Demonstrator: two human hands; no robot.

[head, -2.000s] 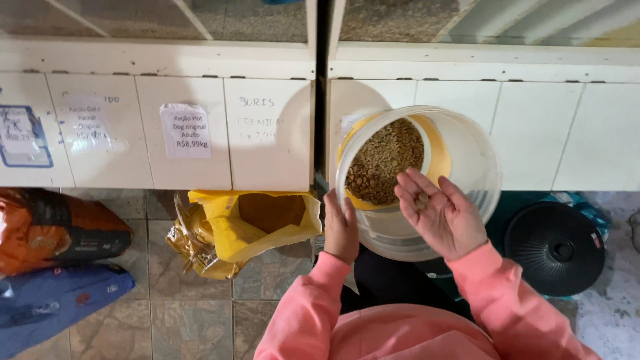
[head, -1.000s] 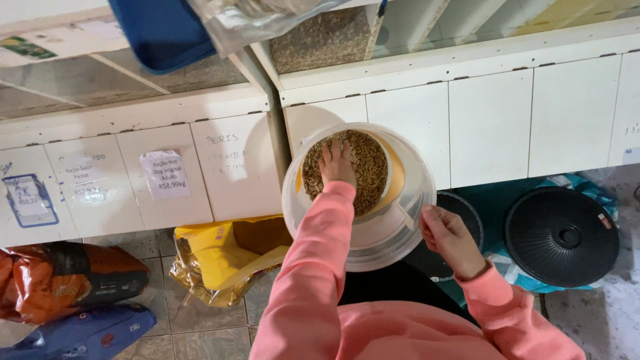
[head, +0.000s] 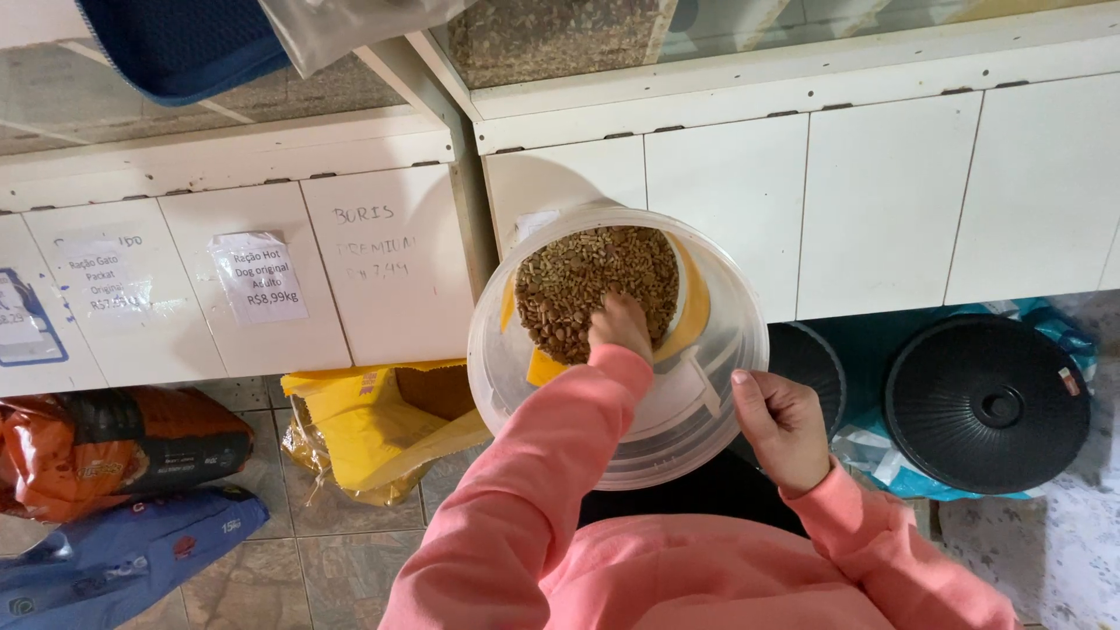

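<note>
A clear plastic bucket (head: 652, 459) stands tilted before me, with brown pet kibble (head: 604, 262) in its lower part and yellow showing through its wall. My left hand (head: 623, 325) reaches inside; its fingertips are in the kibble, so whether they hold any is hidden. On the bucket's right rim is my right hand (head: 783, 424), thumb up and fingers curled, gripping the edge.
White hinged bin doors (head: 726, 210) run across in front, some with paper labels. Below them lie an open yellow bag (head: 376, 437), an orange and black bag (head: 122, 446) and a blue bag (head: 131, 551). Round black lids (head: 989, 402) are at the right.
Two seconds ago my right hand lay palm up with a few pieces on it, and my left was at the left rim. Now my left is in the kibble and my right holds the right rim.
</note>
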